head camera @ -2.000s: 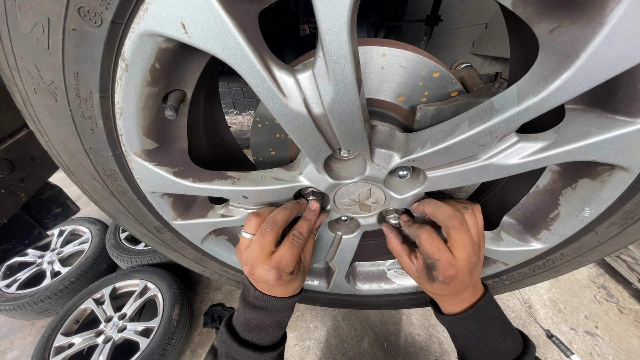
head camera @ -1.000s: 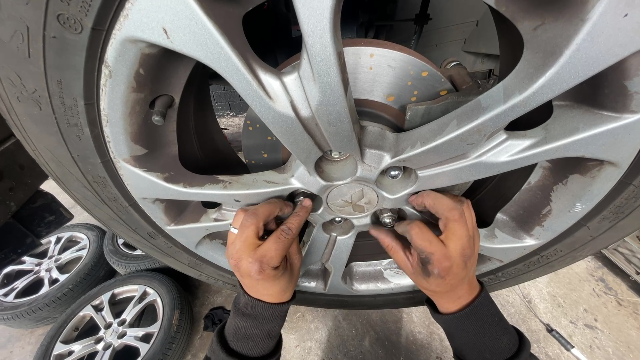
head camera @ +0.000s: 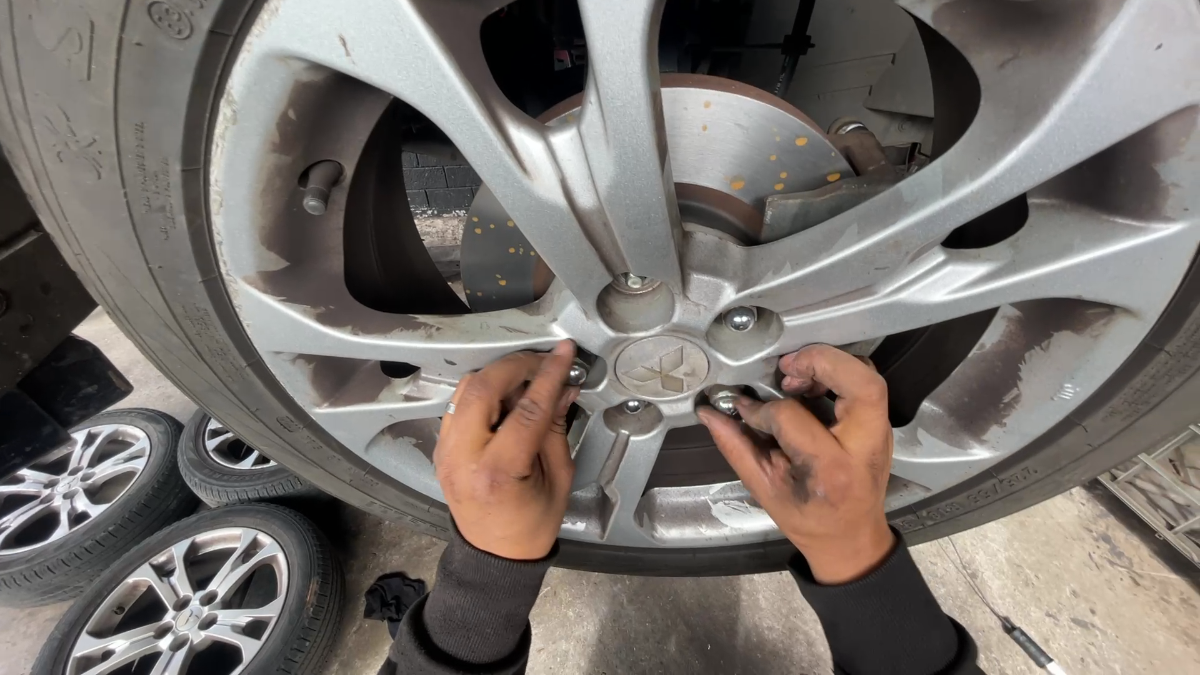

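A silver alloy wheel (head camera: 525,169) with a Mitsubishi centre cap (head camera: 662,367) fills the view, a brake disc (head camera: 750,141) visible behind its spokes. My left hand (head camera: 511,450) has its fingertips on a chrome lug nut (head camera: 577,374) in the hole left of the cap. At the lower right hole, my right hand (head camera: 816,459) holds another chrome lug nut (head camera: 726,402) between thumb and fingers. Three more lug nuts sit in the upper (head camera: 635,281), right (head camera: 740,320) and bottom (head camera: 633,407) holes. The valve stem (head camera: 321,186) is at upper left.
Several loose wheels with tyres (head camera: 192,600) lie on the concrete floor (head camera: 675,619) at lower left. A black cloth (head camera: 394,597) is near my left sleeve. At lower right lie a thin tool with a black grip (head camera: 1027,644) and a metal rack (head camera: 1158,487).
Both hands stay at the same two lug nuts, with small finger movements. The left fingers have shifted slightly over their nut.
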